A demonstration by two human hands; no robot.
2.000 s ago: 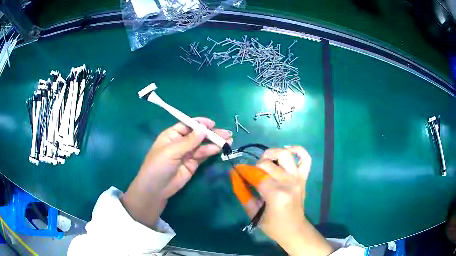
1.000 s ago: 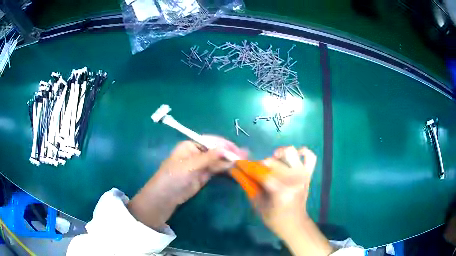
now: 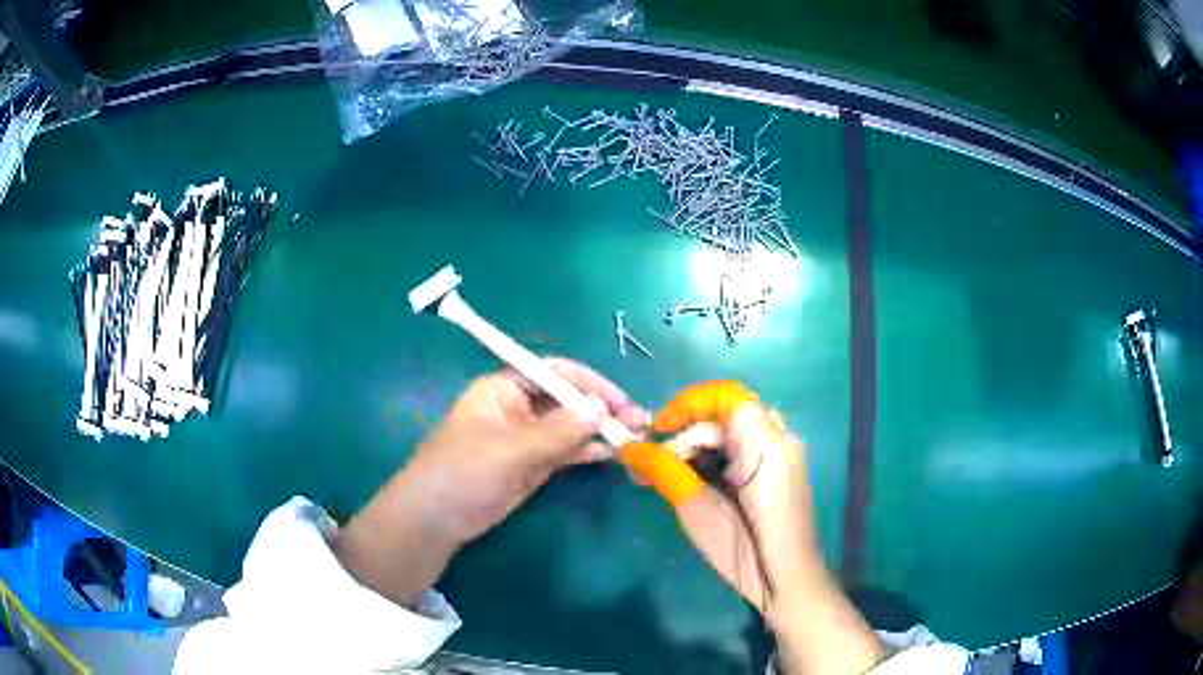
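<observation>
A white wire harness runs diagonally, with a white connector housing at its upper left end. My left hand is shut on the harness near its lower right end. My right hand has orange finger cots on thumb and forefinger, which are at that end. Dark wires run across the right palm toward the wrist. The harness's lower right end is mostly hidden by the fingers, so its contact with the wires cannot be told.
A harness pile lies at left. Short grey pin-like pieces lie in a loose heap at top centre, a few nearer my hands. A clear plastic bag lies at the back edge. A single harness lies at far right. Blue stool below left.
The harness has shifted right and down from two seconds ago. My right fingers have come up to its lower end, and the orange-covered fingertips are now spread around it.
</observation>
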